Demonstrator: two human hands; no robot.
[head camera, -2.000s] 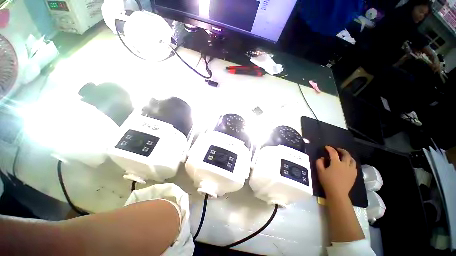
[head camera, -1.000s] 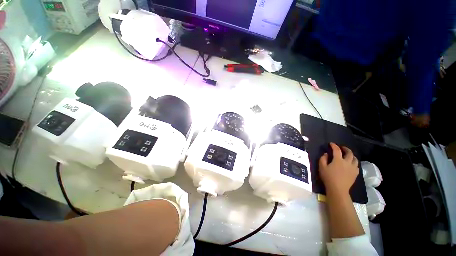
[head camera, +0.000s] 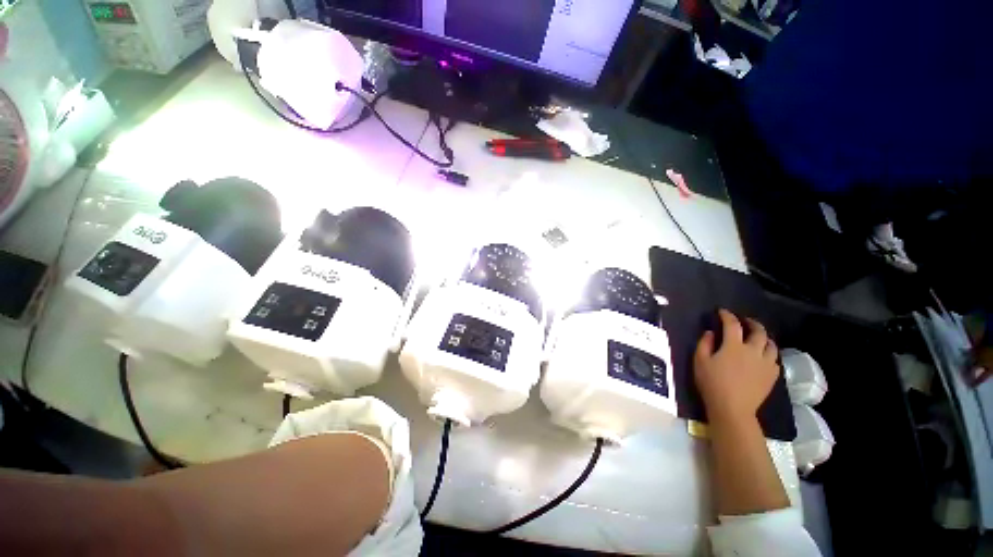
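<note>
Several white dome cameras stand in a row: far left (head camera: 163, 285), centre left (head camera: 316, 316), centre right (head camera: 474, 354) and right (head camera: 610, 370). Their black lens heads point away from me; black leads (head camera: 439, 473) drop from their near ends towards the bench edge. My right hand (head camera: 736, 364) rests over a small black computer mouse (head camera: 716, 326), mostly hidden under the fingers, on the black mouse pad (head camera: 688, 285). My left forearm and rolled white sleeve cross the bottom left; the left hand itself cannot be made out. A small skin-coloured patch beside the far-left lead is unclear.
A monitor (head camera: 512, 38) stands at the back, with spare white cameras (head camera: 305, 74) left of its foot. A red and black tool (head camera: 527, 148) and crumpled white wrap (head camera: 574, 133) lie below it. White cameras (head camera: 808, 379) sit right of the pad. A person in dark blue is at upper right.
The strong glare over the far-left camera has faded. A person in blue has come in at upper right and now fills more of that corner. My right hand has stayed on the mouse.
</note>
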